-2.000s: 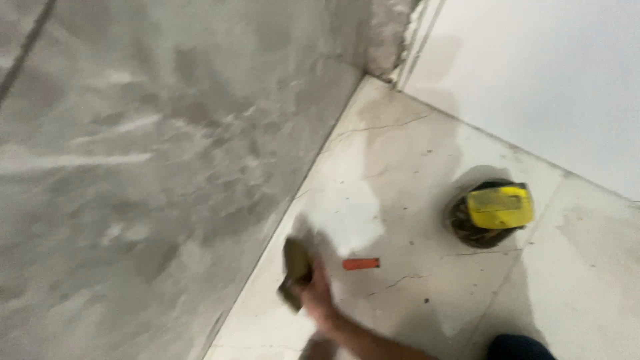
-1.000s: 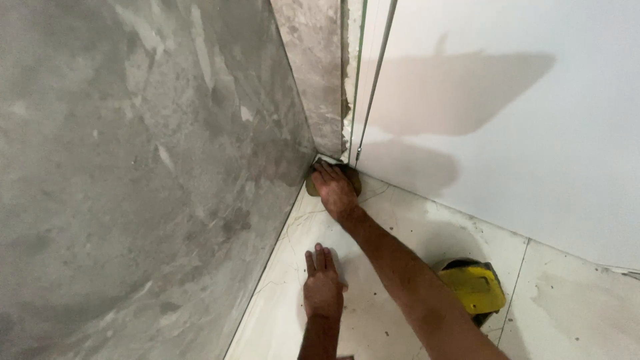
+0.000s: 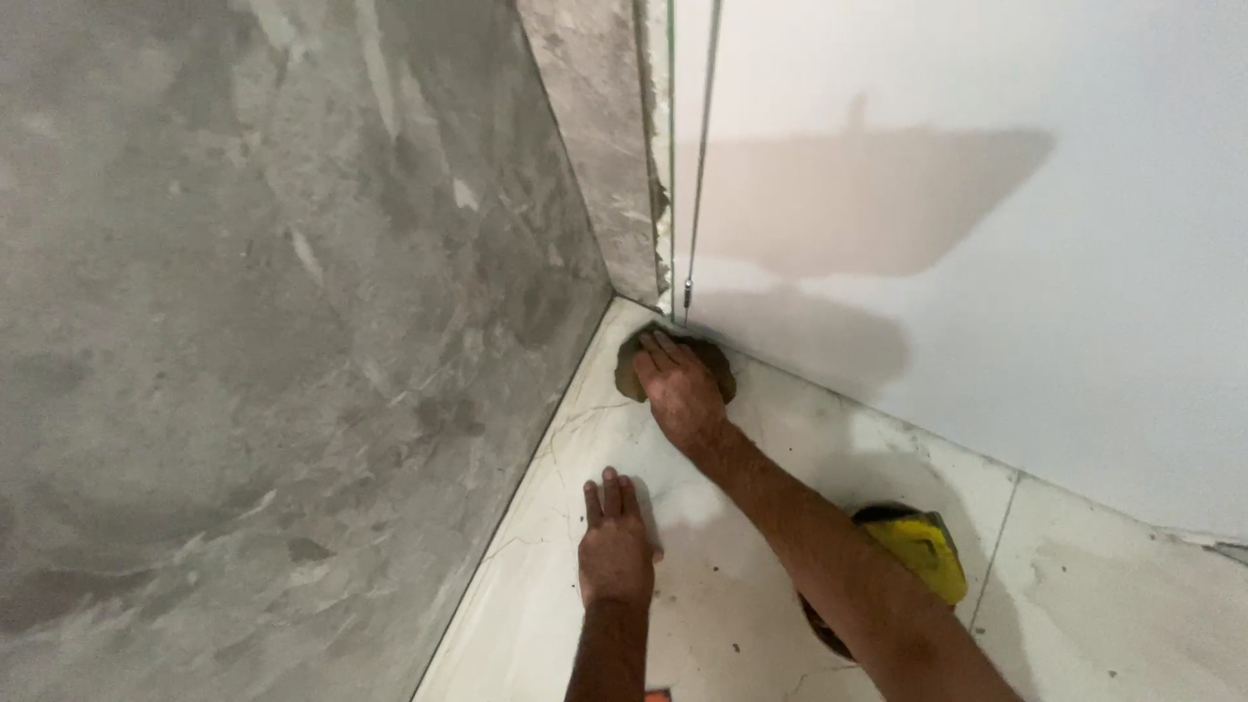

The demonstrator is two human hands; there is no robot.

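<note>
My right hand point(image 3: 680, 390) presses on a dark olive, rounded pad, probably a sponge point(image 3: 630, 375), at the floor corner where the grey wall meets the white one. Its fingers lie over the top of the pad. Palm down on the white marbled floor tile point(image 3: 702, 517) rests my left hand point(image 3: 618, 556), nearer to me, fingers stretched and holding nothing. Under my right forearm, partly hidden, stands a round dark container with a yellow object point(image 3: 921, 561) on it. The end of an orange-red object point(image 3: 659, 695) shows at the bottom edge.
A grey stone-look wall panel point(image 3: 292, 341) rises at the left, with a narrower one point(image 3: 597, 146) beyond the corner. Beside its rough edge hangs a thin cord with a small metal end point(image 3: 688, 291). A white wall point(image 3: 1072, 322) borders the floor at the right.
Two seconds ago one hand held the pad beside the grey wall; now the pad is at the corner. Since one second ago, both hands have stayed about where they were. The view has shifted.
</note>
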